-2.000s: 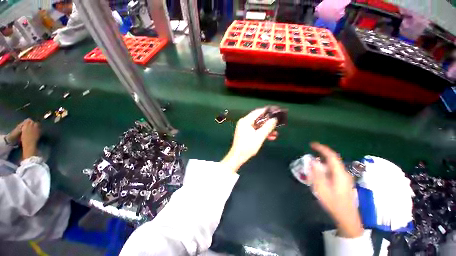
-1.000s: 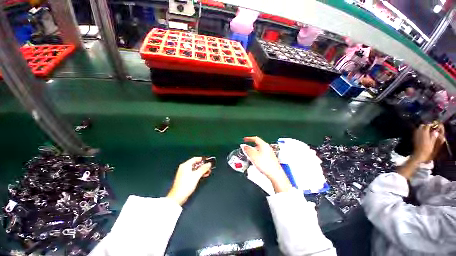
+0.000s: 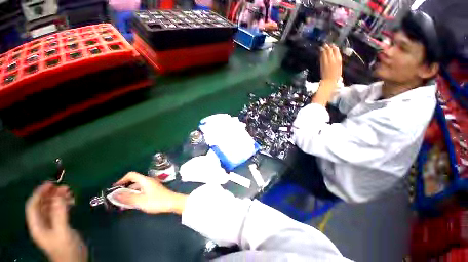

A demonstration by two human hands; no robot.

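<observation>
My right hand (image 3: 149,193) pinches a white wipe (image 3: 123,197) together with a black-and-silver module (image 3: 97,200) that pokes out to the left of its fingertips. My left hand (image 3: 51,217) is blurred at the lower left, its fingers curled; whether it holds anything cannot be told. A small black-and-silver part (image 3: 59,170) shows just beyond its fingertips. A clear bottle with a red-and-white label (image 3: 162,168) stands beyond my right hand. A greyer bottle (image 3: 196,138) stands behind it.
A wipe stack (image 3: 228,134) sits on a blue tray (image 3: 237,161), loose wipes (image 3: 202,169) beside it. Beyond are a parts heap (image 3: 277,115), stacked red trays (image 3: 66,56) and a black tray (image 3: 182,25). A person in a white coat (image 3: 369,133) sits at right.
The view has swung right. My right hand has left the labelled bottle and now holds a wipe against a module. My left hand, which held dark parts, is now blurred at the lower left.
</observation>
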